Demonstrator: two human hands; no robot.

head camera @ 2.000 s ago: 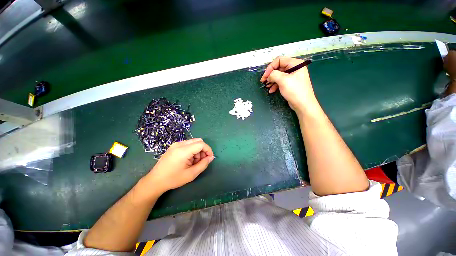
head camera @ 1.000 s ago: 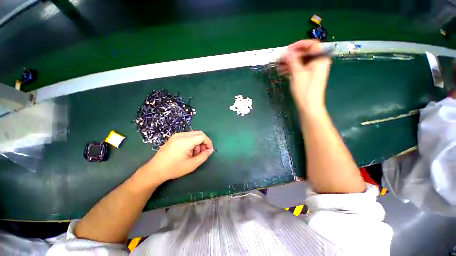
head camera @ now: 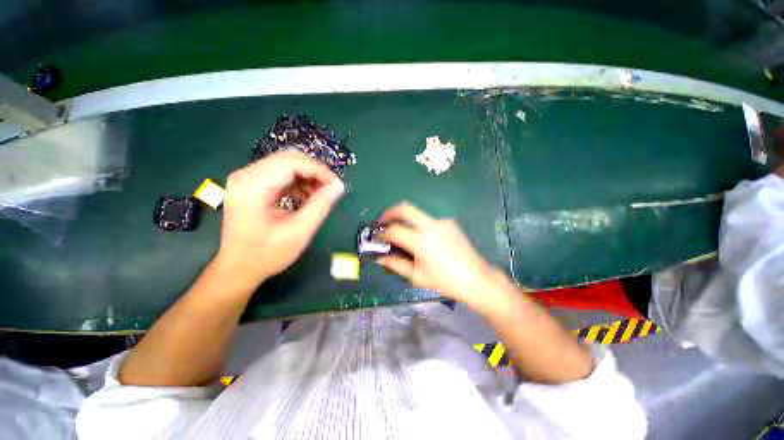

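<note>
My right hand [head camera: 430, 253] grips a small black housing [head camera: 373, 241] by its right side, low in front of me. A flat white battery with yellow edges [head camera: 346, 266] hangs or lies at the housing's lower left. My left hand [head camera: 279, 210] is curled, thumb and fingertips close together, in front of the black heap of small leaded parts [head camera: 303, 140]. Blur hides whether a tiny part is between its fingertips. A small white heap [head camera: 437, 155] lies right of the black one. The dark stick is not clearly visible.
A waiting black housing [head camera: 176, 214] with its battery [head camera: 209, 193] lies left of my left hand. A white rail [head camera: 344, 79] separates the bench from the belt. Clear plastic [head camera: 64, 185] lies at far left. Another person's white sleeve [head camera: 752, 232] is at right.
My right hand has come down from the rail and now holds a housing with a battery. My left hand has moved up and left, its fingers less tightly closed. The view has shifted.
</note>
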